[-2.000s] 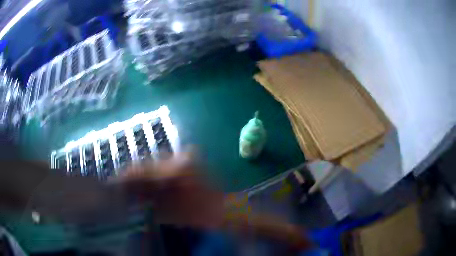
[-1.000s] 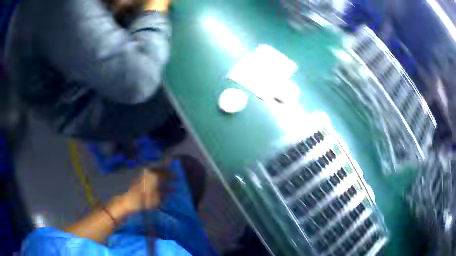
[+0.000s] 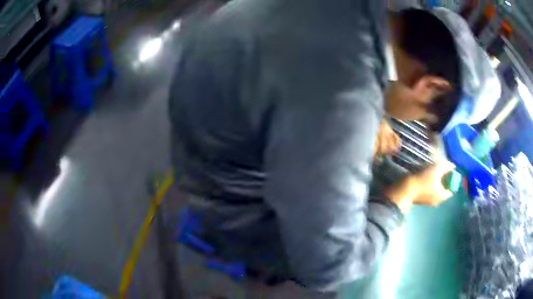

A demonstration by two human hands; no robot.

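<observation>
Neither of my hands shows. Nearest in front is a person in a grey smock (image 3: 315,146) and pale cap, bent over the bench. One of that person's hands (image 3: 429,184) holds a small green bottle (image 3: 452,181), blurred. The other hand is beside a dark, ribbed tray (image 3: 414,140) with light stripes, close under the head. The tray's contents are too blurred to tell.
Glittering clear stacked trays (image 3: 505,233) stand at the right on the green bench mat (image 3: 432,251). A blue bin (image 3: 470,155) is beyond them. Blue stools (image 3: 80,58) stand at upper left on the grey floor, which has a yellow line (image 3: 143,239). A blue patch (image 3: 73,289) is at the bottom left.
The view has swung along the bench to the grey-smocked person. The filled tray, white pieces and blue-sleeved bare arm seen a second ago are out of view, as is the earlier standing bottle.
</observation>
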